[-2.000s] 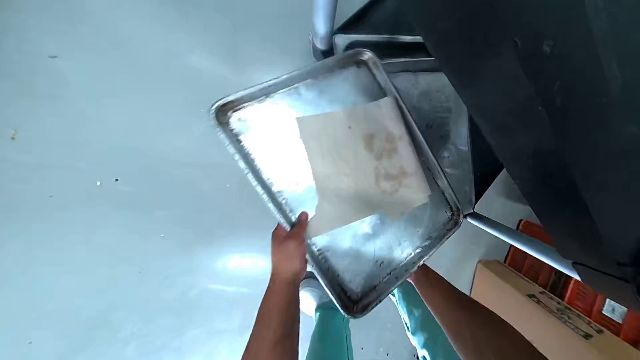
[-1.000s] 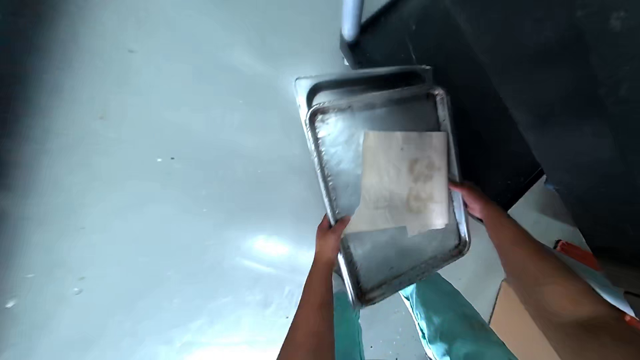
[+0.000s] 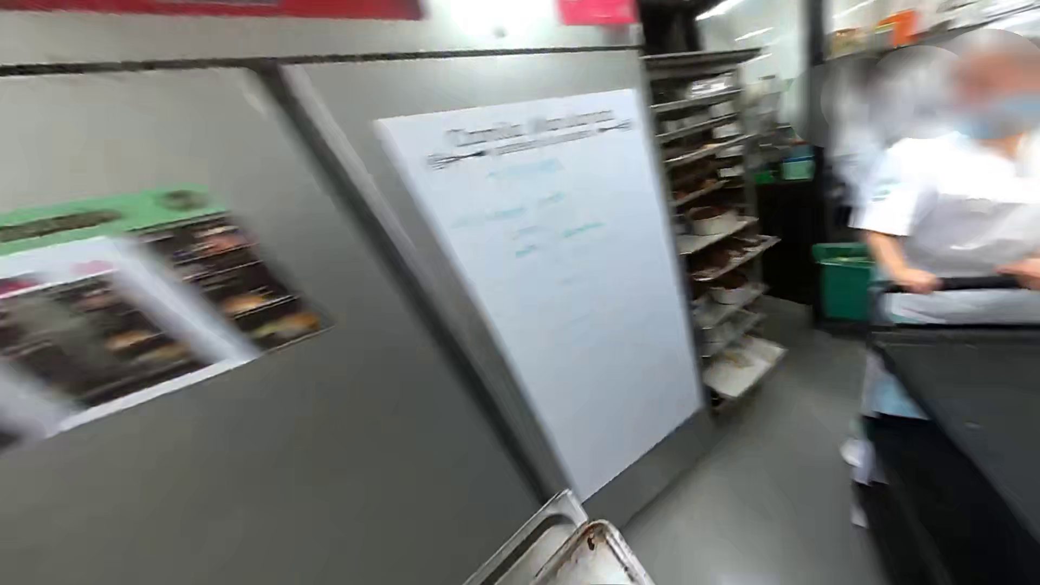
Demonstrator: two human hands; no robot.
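Observation:
Only the upper corners of two metal trays show at the bottom edge of the head view: a deeper metal pan (image 3: 536, 536) on the left and a worn sheet pan (image 3: 597, 561) overlapping it on the right. My left hand and my right hand are both out of the frame, so what they hold is hidden. The parchment sheet is not visible either.
A metal wall or door panel (image 3: 390, 406) bears a poster (image 3: 561, 292) and a printed sheet (image 3: 284, 325). Behind stands a loaded tray rack (image 3: 731, 219). At right a co-worker (image 3: 959, 203) grips the handle of a black cart (image 3: 967, 366), near a green bin (image 3: 845, 284).
The view has swung up from the floor to the wall and the co-worker. My hands, which held the sheet pan one second ago, have left the view.

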